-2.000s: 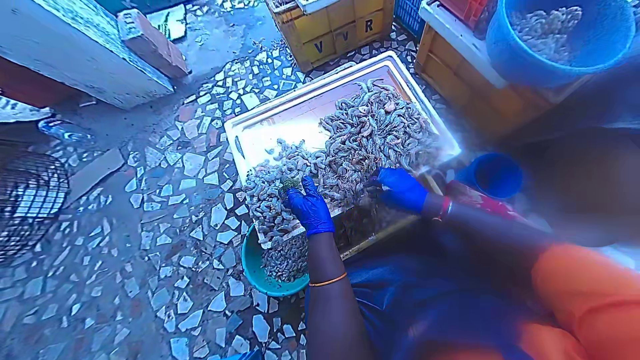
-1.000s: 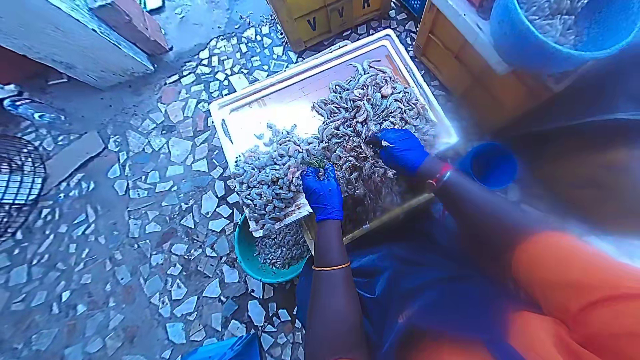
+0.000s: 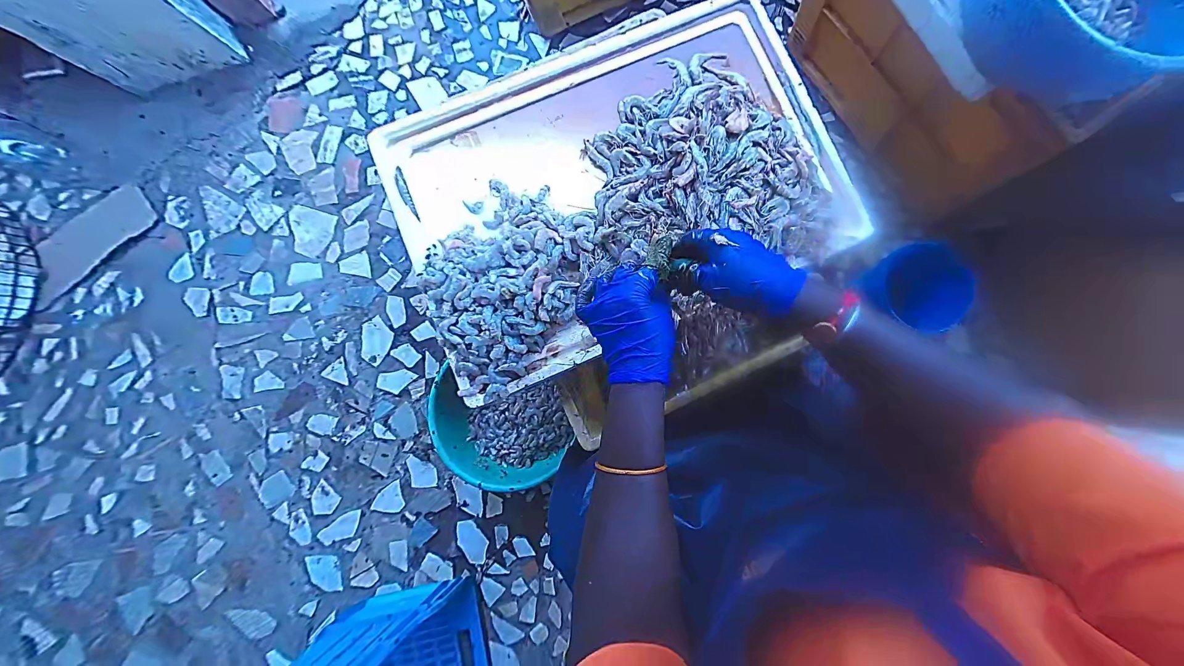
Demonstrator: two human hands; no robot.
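Note:
A white tray (image 3: pixel 481 153) carries two heaps: whole-looking shrimp (image 3: pixel 703 153) at the right and smaller curled shrimp (image 3: pixel 509 277) at the left. My left hand (image 3: pixel 631 324), in a blue glove, is closed at the near edge between the heaps. Beside it my right hand (image 3: pixel 740 271), also gloved, has its fingers closed on a shrimp at the fingertips, partly hidden. The hands almost touch, with a greenish tuft between them. Below the tray's near left corner, a teal basin (image 3: pixel 453 439) holds more small shrimp. Brownish matter lies under my hands at a yellow crate's edge (image 3: pixel 740 375).
A blue bucket (image 3: pixel 928 287) stands right of my right wrist. A yellow crate (image 3: pixel 916 120) and a large blue tub (image 3: pixel 1027 46) are at the upper right. A blue plastic crate (image 3: pixel 407 629) lies at the bottom. A black wire guard (image 3: pixel 17 277) is at the left edge.
My left hand has moved right from the small-shrimp heap, and both hands have come close together. The blue crate at the bottom shows more as the view has shifted.

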